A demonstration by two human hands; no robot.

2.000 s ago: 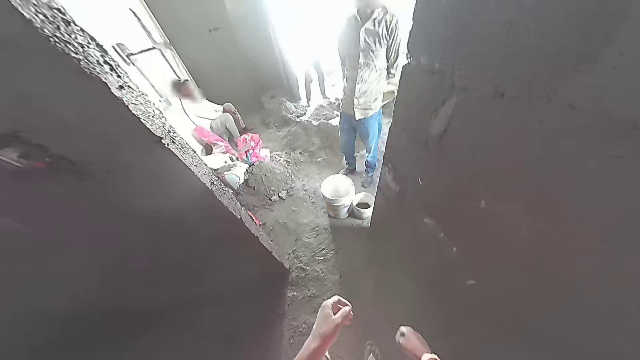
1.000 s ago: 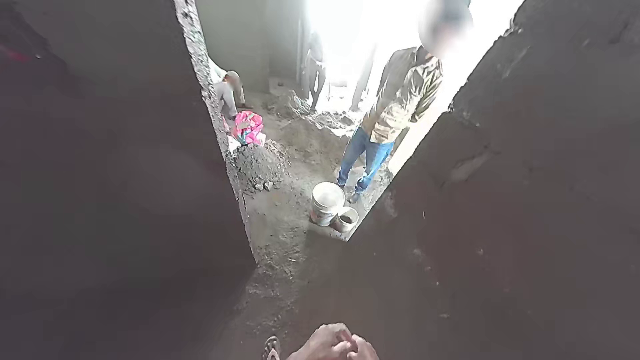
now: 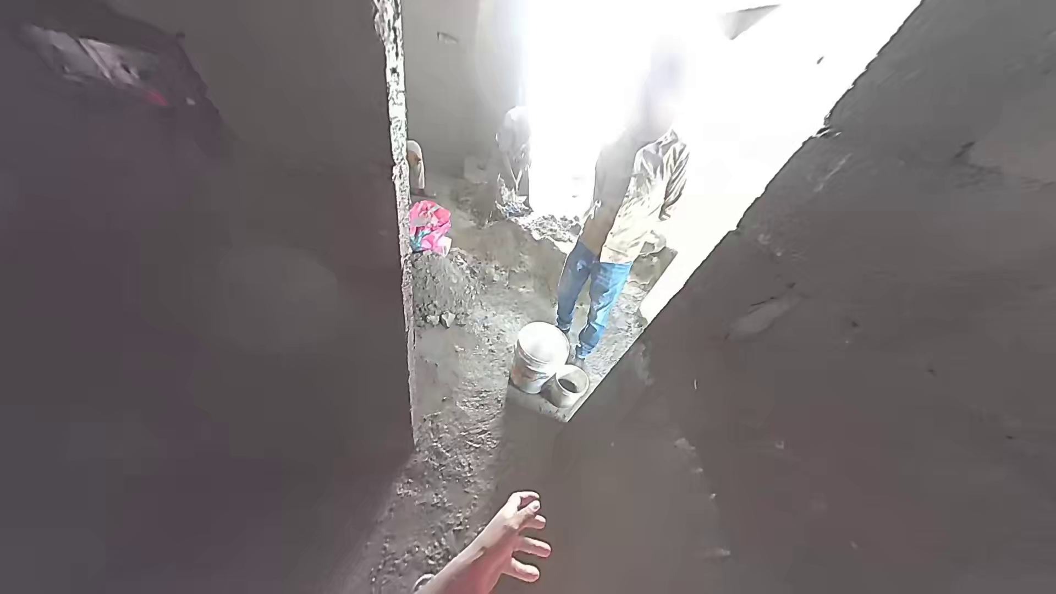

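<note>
My left hand (image 3: 520, 540) reaches in from the bottom of the head view, its fingers apart and nothing in them. My right hand is out of the picture. Beyond my left hand, a white plastic bucket (image 3: 538, 359) stands on the floor, with a smaller pail (image 3: 568, 386) beside it, in the opening between two walls. Just behind both containers stands a person in blue jeans (image 3: 606, 297) and a light shirt, the upper body washed out by glare.
Dark walls rise at the left (image 3: 206, 330) and right (image 3: 825, 371). A pink sack (image 3: 430, 226) lies behind a heap of sand or rubble (image 3: 445, 285). Farther back are another person (image 3: 513, 157) and part of one more at the wall edge (image 3: 416, 165). Rough ground (image 3: 462, 412) runs between the walls.
My hands were together at the bottom one second ago; now my left hand is apart with fingers spread, and my right hand has left the view. The view has shifted.
</note>
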